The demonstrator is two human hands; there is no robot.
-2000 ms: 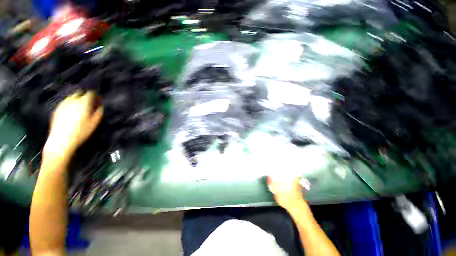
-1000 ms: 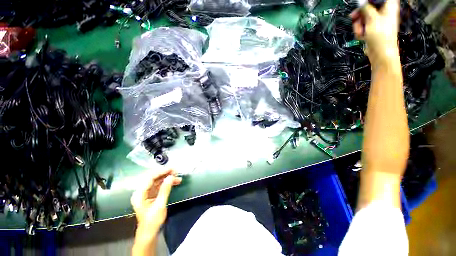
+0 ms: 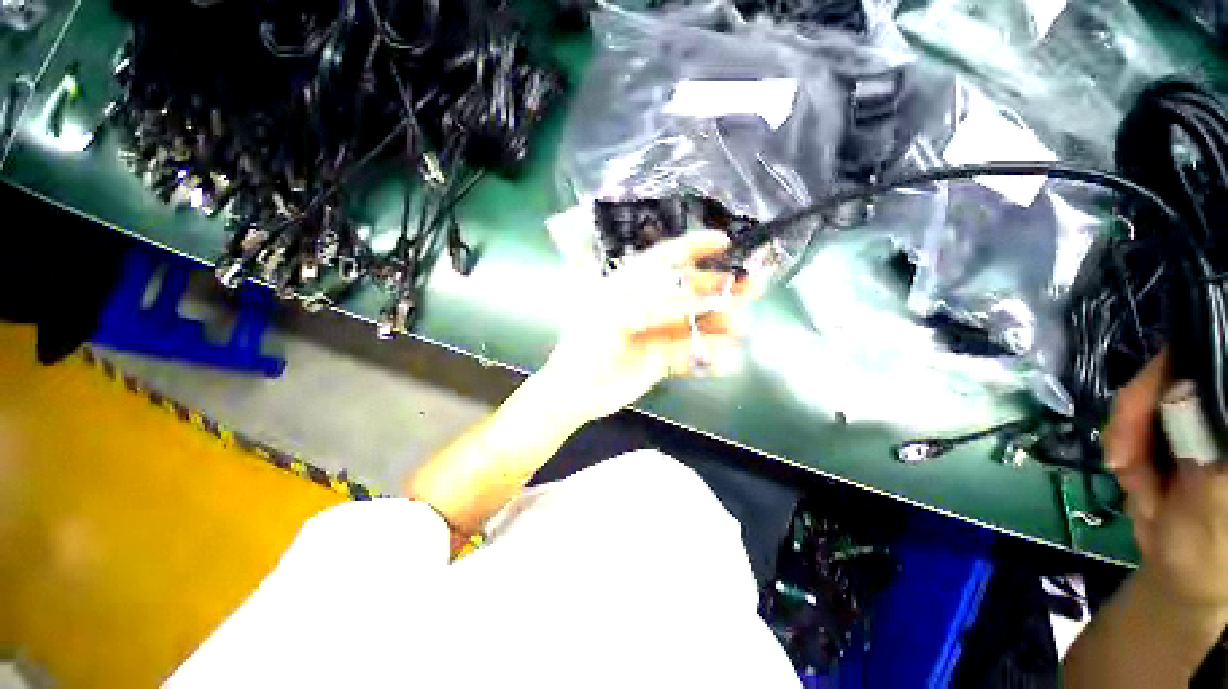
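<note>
My left hand (image 3: 646,323) is at the bag mouth near the bench's front edge, its fingertips around the end of a black cable (image 3: 970,171). Whether it also holds a housing part is too blurred to tell. The cable arches right to a looped black bundle (image 3: 1178,121). My right hand (image 3: 1165,498), at the right edge, is closed around the bundle's lower part, with a white covering on one finger. Black housing parts (image 3: 633,222) lie in a clear plastic bag (image 3: 613,135) behind my left hand.
A heap of corded units (image 3: 350,108) with silver tips lies at left on the green bench (image 3: 498,289). Another bag (image 3: 997,242) and a small green board (image 3: 1084,505) are at right. Blue bins (image 3: 929,592) stand below the bench.
The view has turned left. My right hand has come back from the right-hand cable heap and now holds a cable bundle. My left hand now holds the cable's end.
</note>
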